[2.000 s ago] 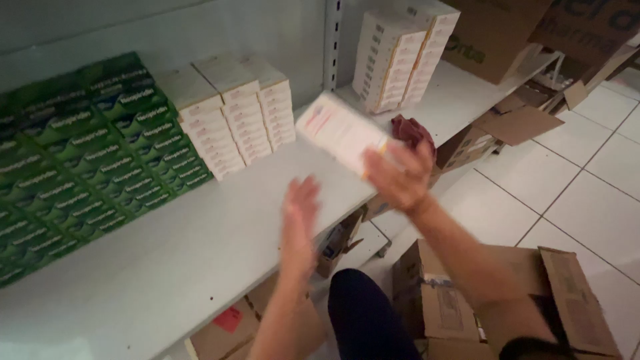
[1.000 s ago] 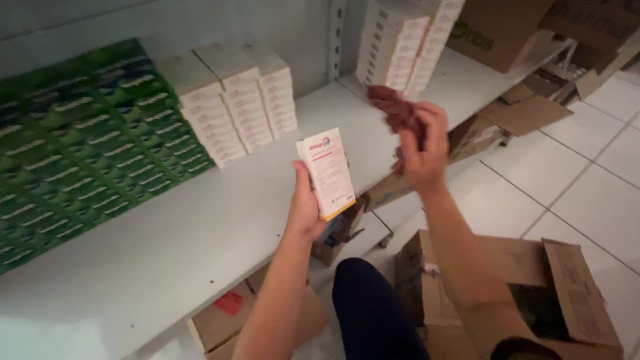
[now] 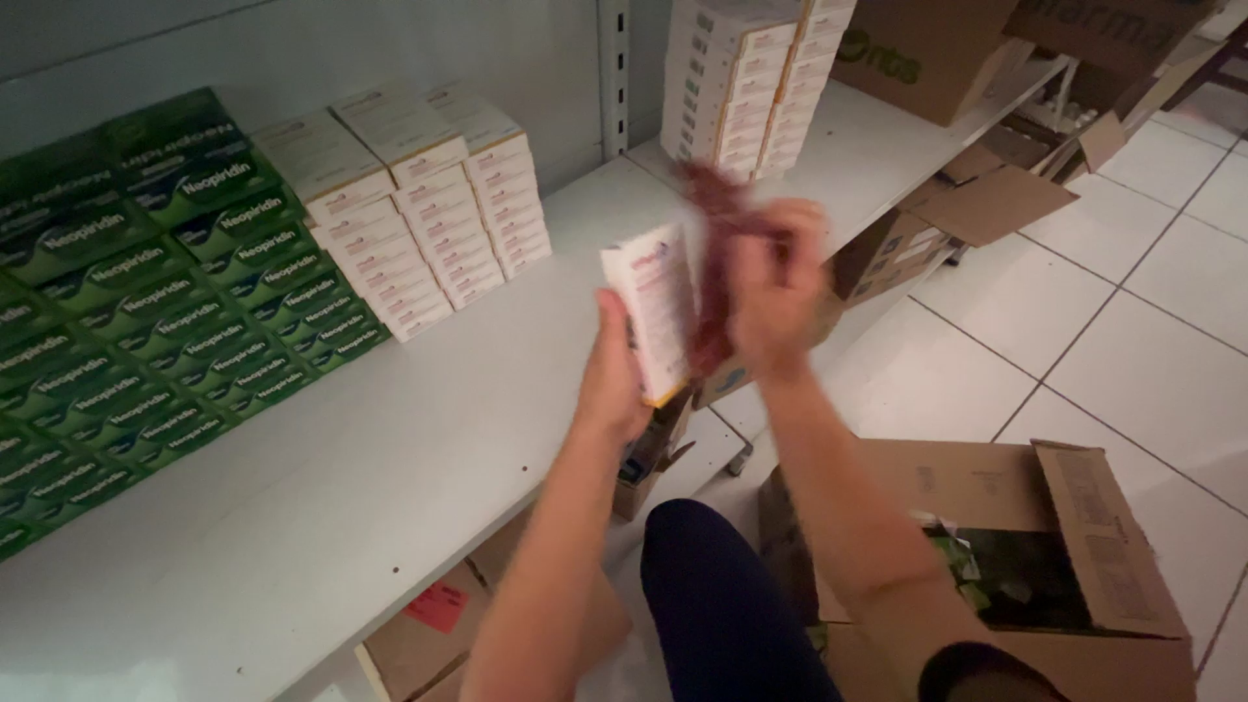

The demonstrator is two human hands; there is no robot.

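My left hand (image 3: pixel 616 375) grips a white medicine carton (image 3: pixel 655 310) by its side, held upright and slightly tilted above the shelf edge. Close to the carton's right side, my right hand (image 3: pixel 780 283) is shut on a dark red cloth (image 3: pixel 717 253); both are blurred. Whether the cloth touches the carton I cannot tell. Stacks of similar white cartons (image 3: pixel 419 224) stand on the shelf left of my hands, next to stacked green Neopiridin boxes (image 3: pixel 185 292). Behind my right hand rises a taller stack of white cartons (image 3: pixel 731 88).
The white metal shelf (image 3: pixel 468 409) runs diagonally under the stacks, with a slotted upright (image 3: pixel 614 78) behind. An open cardboard box (image 3: pixel 975 478) stands on the tiled floor at lower right. More cardboard boxes sit on the shelf at upper right (image 3: pixel 916 58) and below it (image 3: pixel 897 249).
Two seconds ago my right hand held the carton; it passed to my left hand by one second ago. Since then my right hand with the cloth has come nearer the carton, which has turned slightly.
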